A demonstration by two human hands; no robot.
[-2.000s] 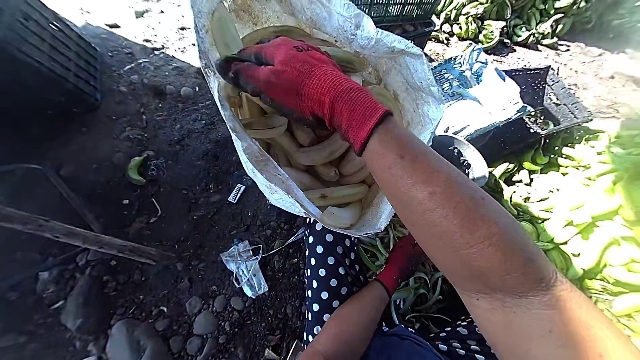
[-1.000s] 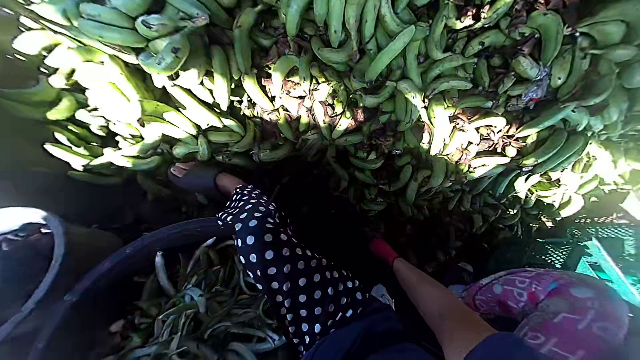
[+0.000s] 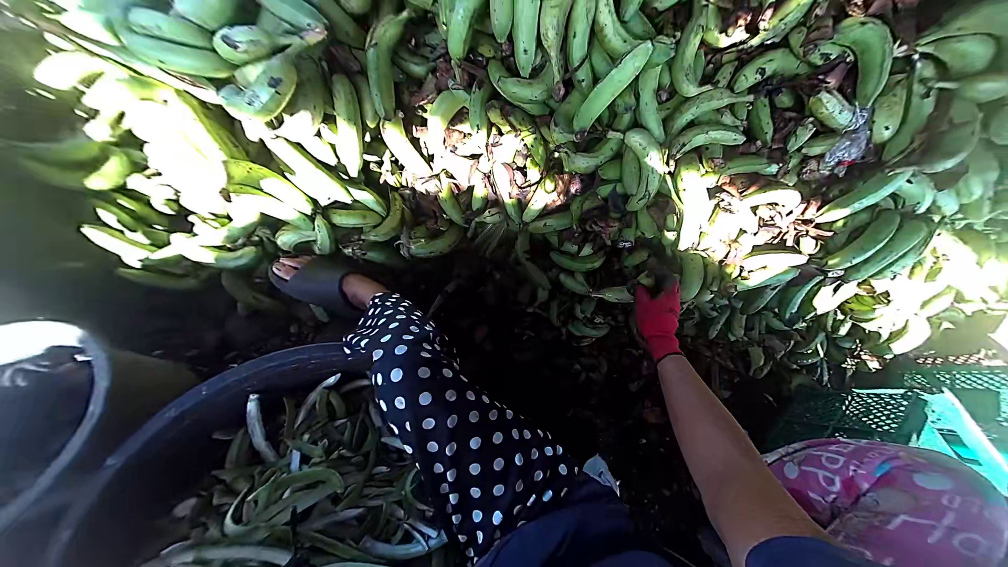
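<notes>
My right hand, in a red glove with dark fingers, reaches to the lower edge of a large heap of green bananas or plantains. Its fingertips are at a small green fruit; shadow hides whether they grip it. My left hand is out of view. At the lower left, a large dark tub holds green peels, beside my leg in dark trousers with white dots.
A sandalled foot rests at the heap's edge. Green plastic crates and a pink printed item stand at the lower right. A pale-rimmed container is at the far left. Clear plastic lies on the heap.
The view has swung from the white sack of peeled fruit to the green heap. My right hand was over that sack; now it is at the heap. My left hand has left view.
</notes>
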